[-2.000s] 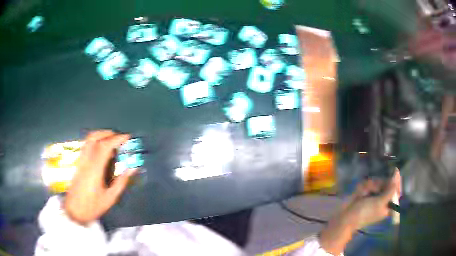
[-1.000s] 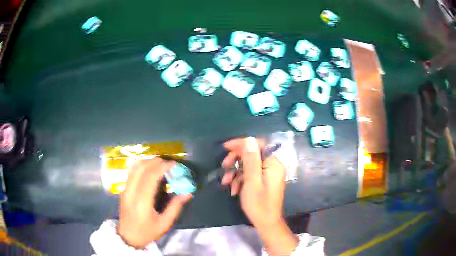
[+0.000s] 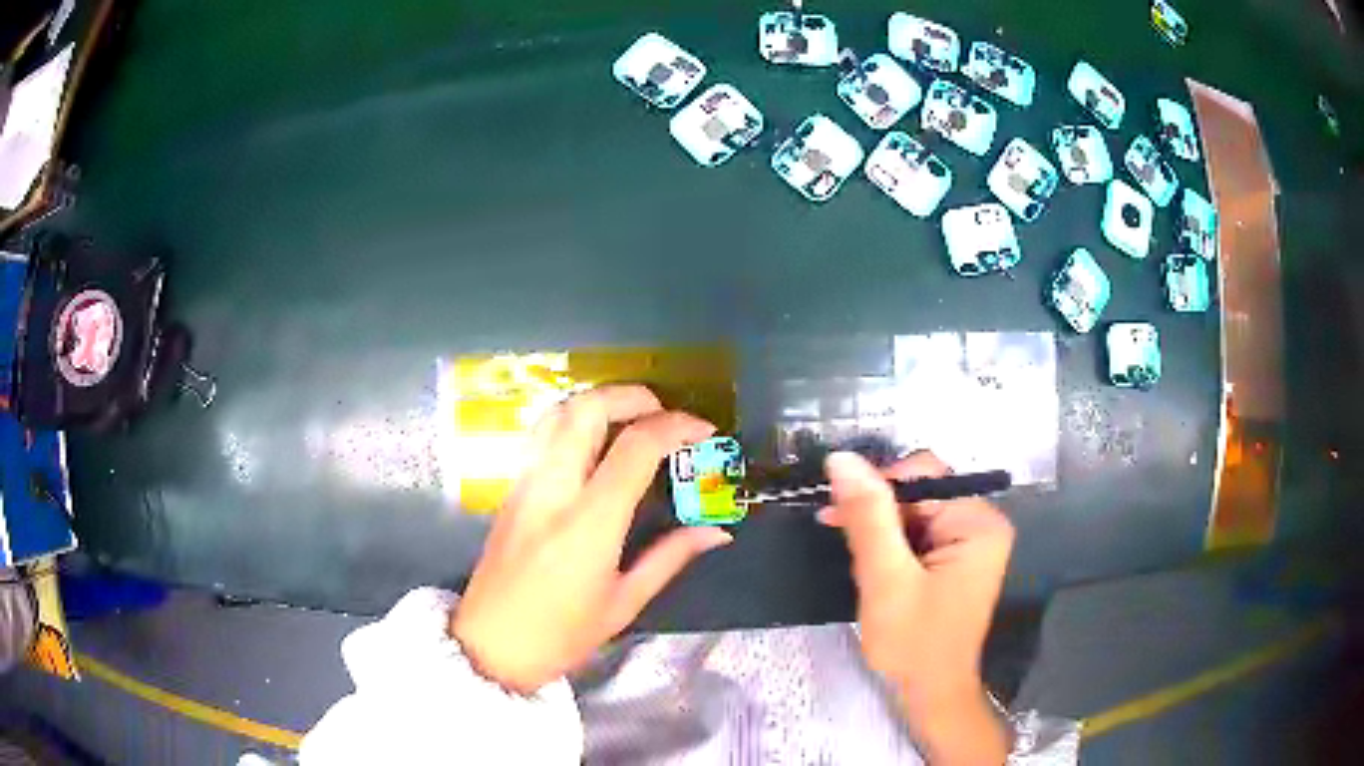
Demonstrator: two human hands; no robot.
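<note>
My left hand (image 3: 576, 516) holds a light-blue module (image 3: 708, 482) between thumb and fingers, in front of the amber tape strip (image 3: 494, 434). A small yellow tape piece shows on the module's lower part. My right hand (image 3: 920, 561) holds tweezers (image 3: 950, 486) with a dark handle, lying almost level. Their thin metal points reach left to the module's right edge, by the yellow piece; whether they touch it is hard to tell. A whitish, shiny sheet (image 3: 975, 404) lies behind my right hand.
Several loose light-blue modules (image 3: 980, 240) lie at the upper right. A long copper-brown strip (image 3: 1249, 285) lies right of them. A black box (image 3: 93, 337) with a round red-and-white label and a small binder clip (image 3: 198, 386) are at the left.
My right hand, empty-looking near the far right edge two seconds ago, has come in to the module with the tweezers. The view has shifted, and the yellow piece on the module is now visible.
</note>
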